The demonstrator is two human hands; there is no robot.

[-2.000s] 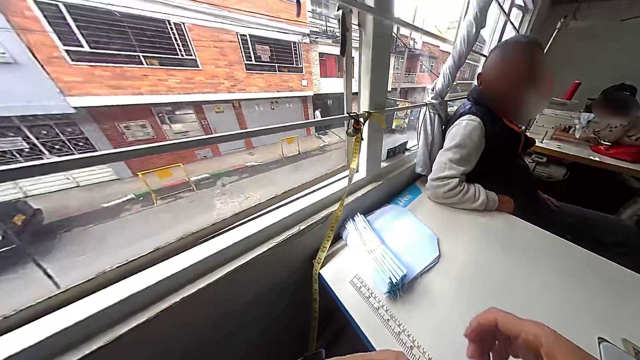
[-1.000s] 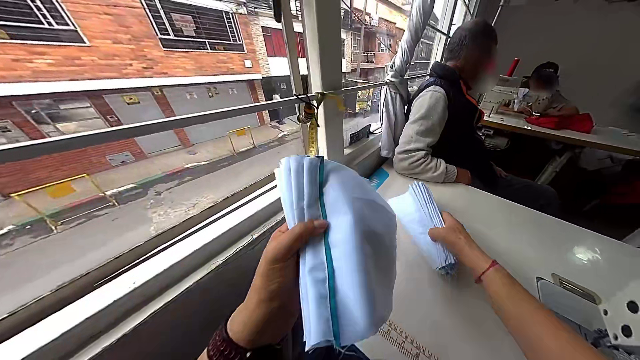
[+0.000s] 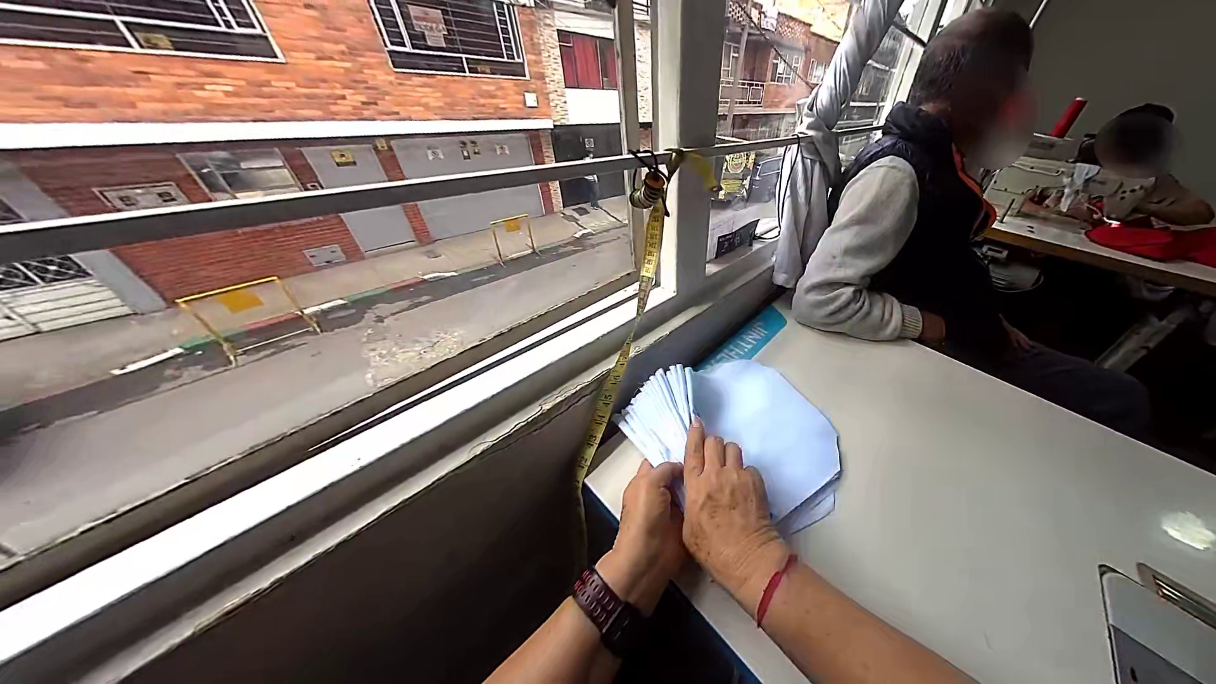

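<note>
A stack of light blue fabric pieces (image 3: pixel 774 427) rests on the far left corner of the white worktable (image 3: pixel 950 475), its folded edges fanned out toward the window. My left hand (image 3: pixel 654 522), with a dark wristband, grips the near end of the folded edges. Across the stack lies my right hand (image 3: pixel 727 494), a red cord at its wrist; its fingers are together and its index finger touches the folds. The palm side of both hands is hidden. Whether one bundle or both lie there, I cannot tell.
A yellow measuring tape (image 3: pixel 608 399) hangs from the window rail (image 3: pixel 380 190) beside the table corner. A seated person (image 3: pixel 883 247) leans an arm on the table's far edge. Another person (image 3: pixel 1140 180) is at a sewing machine behind. A metal machine plate (image 3: pixel 1159 608) sits at lower right.
One second ago my left hand held a fabric bundle up and my right hand touched another on the table. Both hands are now together on fabric at the table corner.
</note>
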